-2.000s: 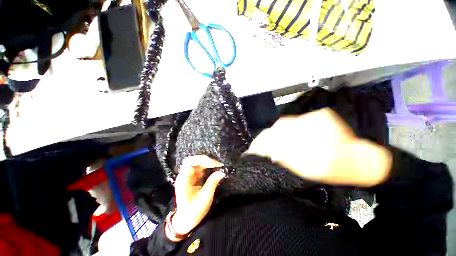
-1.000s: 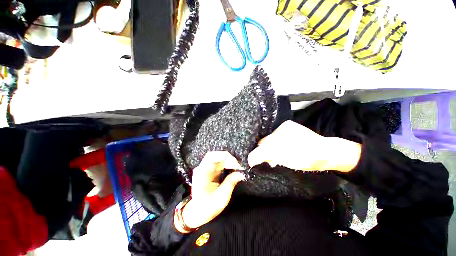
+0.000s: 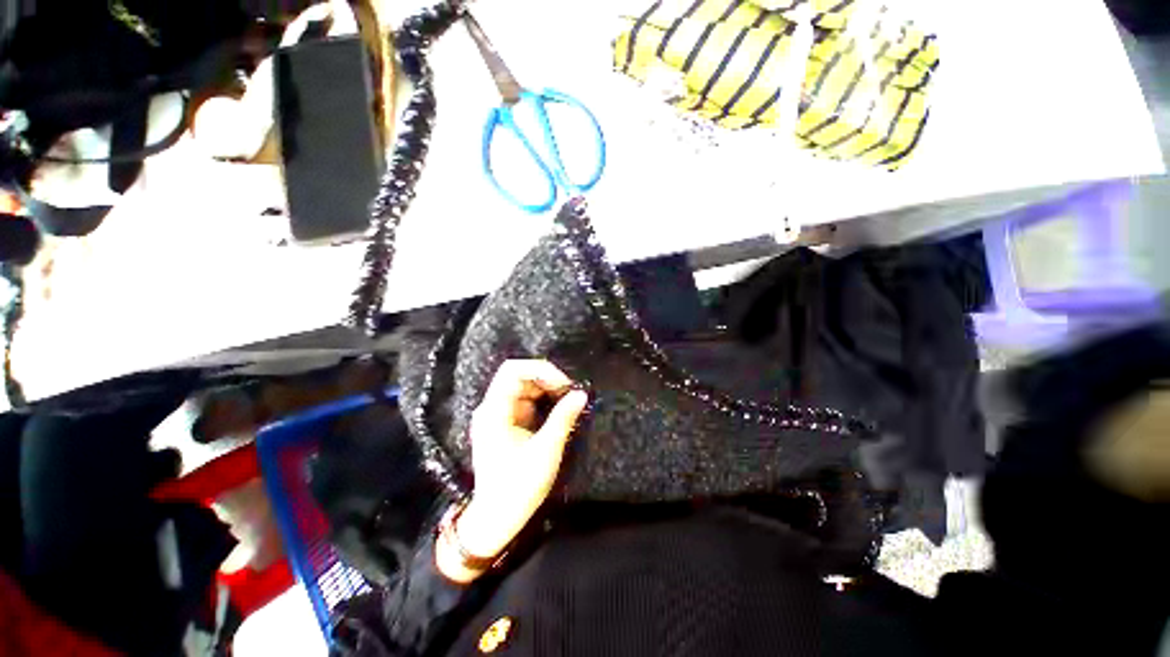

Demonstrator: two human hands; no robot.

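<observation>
A dark speckled tweed garment [image 3: 539, 302] lies across my lap, its tip on the table's edge. A black-and-white braid trim [image 3: 693, 389] runs along its edge. My left hand [image 3: 520, 443] pinches the tweed cloth between thumb and fingers near the middle. My right hand [image 3: 1136, 443] is a blurred patch cut off by the right edge, away from the garment; its fingers cannot be made out. No needle or thread can be made out.
On the white table [image 3: 693, 193] lie blue-handled scissors [image 3: 545, 148], a black phone [image 3: 330, 139], a loose braid strip [image 3: 400, 193] and a yellow striped bundle [image 3: 783, 77]. A blue basket [image 3: 293, 513] stands at left, a purple stool [image 3: 1014, 289] at right. Smooth black cloth [image 3: 853, 334] is bunched at right.
My right hand has moved from the cloth beside my left hand out to the far right edge. My left hand still pinches the cloth. The view has shifted.
</observation>
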